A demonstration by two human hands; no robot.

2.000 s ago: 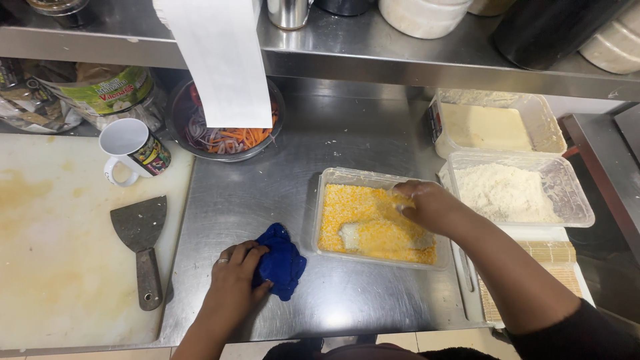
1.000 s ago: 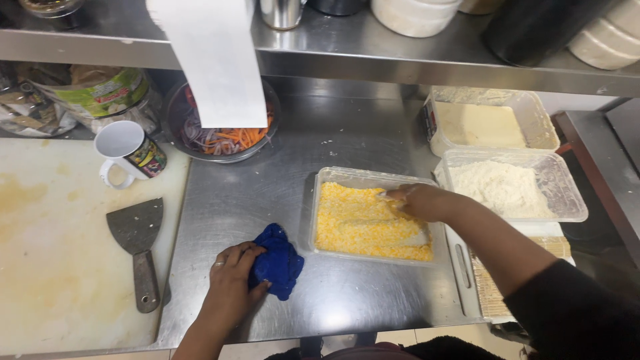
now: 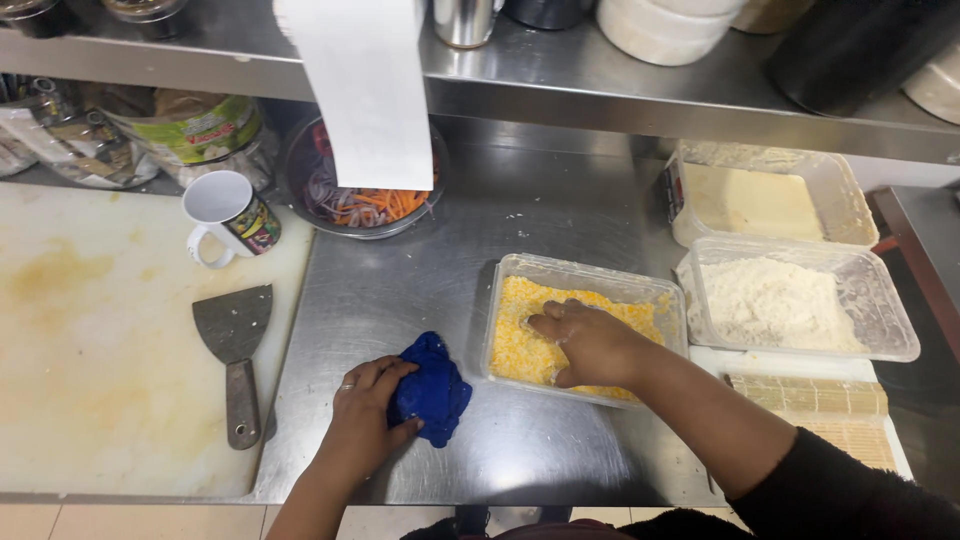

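Observation:
My left hand (image 3: 373,412) rests on a crumpled blue cloth (image 3: 431,394) on the steel counter, its fingers and thumb gripping the cloth's left side. Inside a clear plastic container (image 3: 585,265), my right hand (image 3: 592,341) presses down with spread fingers on yellow and white crumbs (image 3: 517,315). Whatever lies beneath that palm is hidden. Bits of crumb cling to the fingertips. Right of it stand a container of white flour (image 3: 780,300) and, behind that, one of pale batter (image 3: 757,202).
At left, a metal scraper (image 3: 238,352) and a printed white mug (image 3: 225,214) sit on a white cutting board (image 3: 97,375). A steel bowl (image 3: 367,232) of sliced onion and carrot stands behind, under hanging paper (image 3: 367,97). A bamboo mat (image 3: 817,405) lies right; a steel shelf (image 3: 600,105) crosses above.
My right hand has moved from the container's right side toward its middle left. The pale piece seen among the crumbs earlier is out of sight now. My left hand stays on the cloth.

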